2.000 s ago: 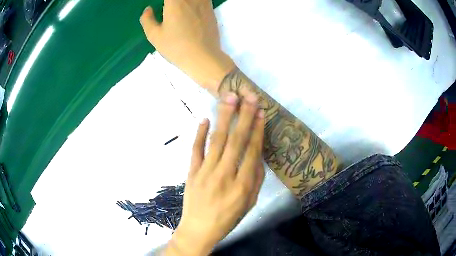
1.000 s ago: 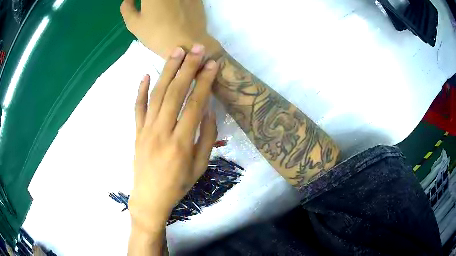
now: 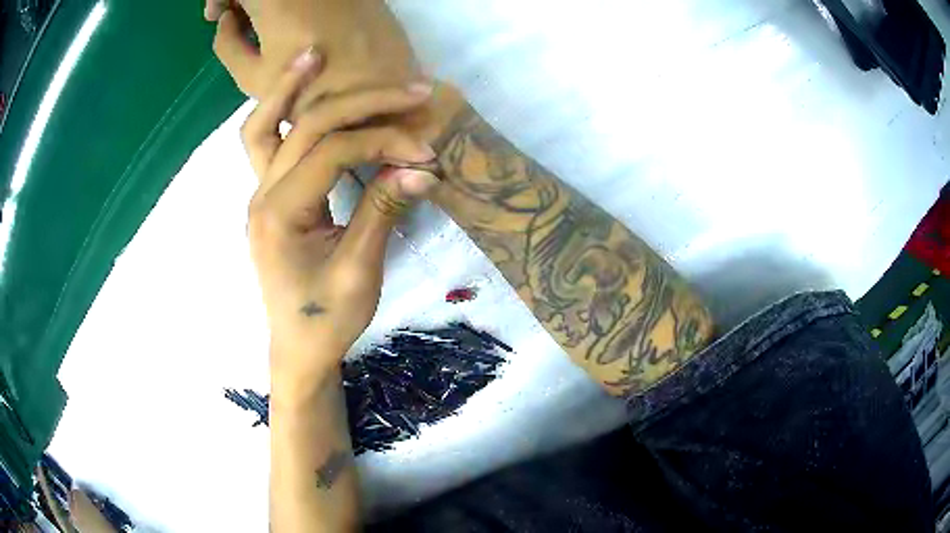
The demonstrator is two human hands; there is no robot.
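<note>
My left hand (image 3: 323, 198) reaches up from the bottom, over the white foam sheet (image 3: 188, 333). Its thumb and index fingertips meet at my right wrist, the other fingers lying over the back of my right hand. A thin dark line shows at the pinch; I cannot tell if it is a held strip. My right hand (image 3: 323, 52) is at the top left, its fingers cut off or hidden, so its grasp cannot be told. My tattooed right forearm crosses the sheet. A pile of loose black strips (image 3: 417, 385) lies below, partly behind my left forearm.
A small red piece (image 3: 460, 296) lies above the pile. The green belt (image 3: 115, 187) runs along the left. Black frames (image 3: 904, 47) are at the upper right, cut off by the edge. A bright red object (image 3: 932, 237) is at the right edge. Part of another person's hand (image 3: 89, 512) shows at the lower left.
Both hands have moved up and left. My left hand's straight fingers have curled, and its thumb and index finger have come together. More of the strip pile and the red piece have come into view.
</note>
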